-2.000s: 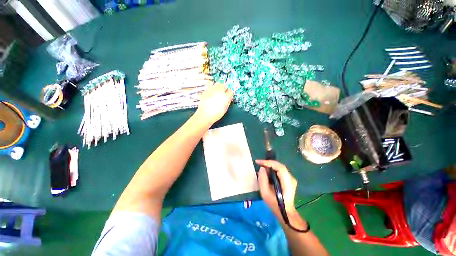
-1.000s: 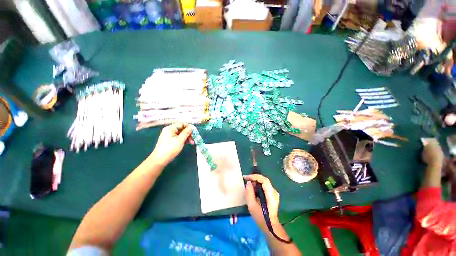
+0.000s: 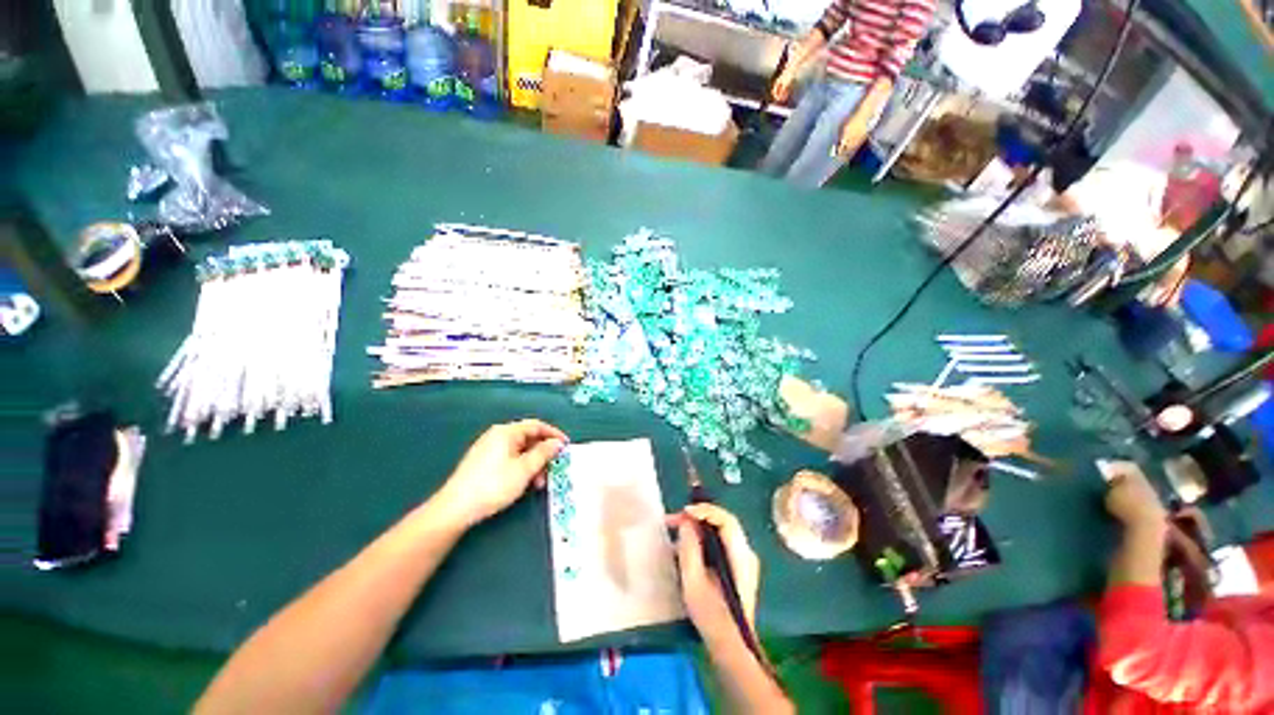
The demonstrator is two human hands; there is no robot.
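Observation:
My left hand [image 3: 506, 469] holds the top end of a green circuit board panel [image 3: 563, 520] between thumb and fingertips. The panel lies lengthwise along the left edge of the pale beige work board [image 3: 622, 538], which has a brown stain. My right hand [image 3: 720, 559] holds the black soldering iron [image 3: 715, 549] like a pen at the board's right edge, its thin tip pointing up and away from the panel. Beyond the work board lie a stack of LED strips [image 3: 482, 307] and a loose heap of green panels [image 3: 692, 342].
Finished assemblies [image 3: 263, 340] and a dark phone [image 3: 77, 489] lie left. A round tin [image 3: 816, 514] and dark box [image 3: 908, 503] stand right of the iron. A black cord [image 3: 915, 307] crosses the bench. A person in red [image 3: 1188, 650] sits right; another stands behind the bench.
My left hand has gone from the strip stack and panel heap to the work board's top left corner, laying a panel along its left edge. The iron stays in my right hand. The view has tilted up.

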